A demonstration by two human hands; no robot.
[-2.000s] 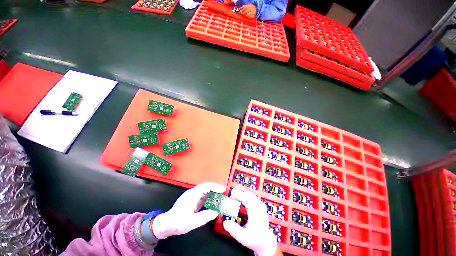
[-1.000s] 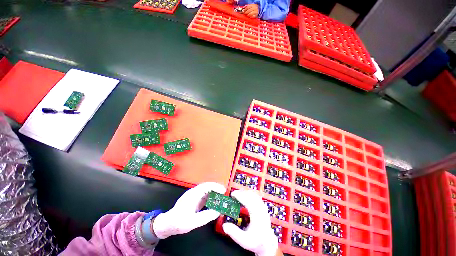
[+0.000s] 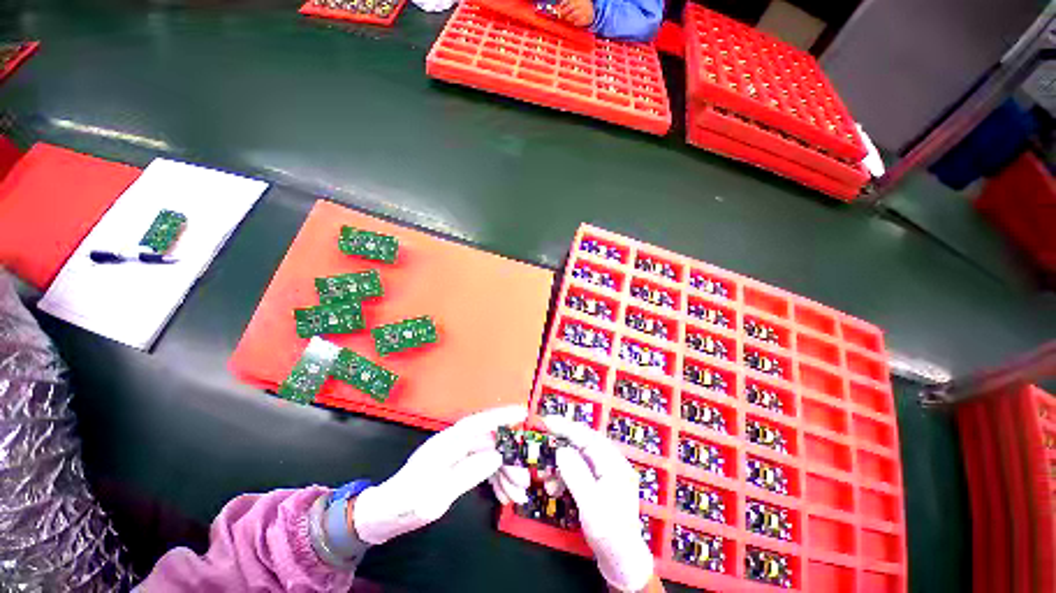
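Note:
A circuit board is held level between both hands over the lower left corner of the red compartment tray. Its component side now faces me, with dark parts and a small yellow one. My left hand, in a white glove, grips its left end. My right hand, also gloved, grips its right end. The tray's left and middle columns hold boards with parts up; pockets in the right columns are empty. Another board shows in the tray just below the held one.
An orange-red mat left of the tray bears several green boards and a white label. Far left, white paper holds a marker pen and one board. Stacked red trays and a person's blue sleeve are across the bench.
The held board has turned over from its flat green solder side to its component side. Both hands have shifted around it and still hold it. The view has moved slightly.

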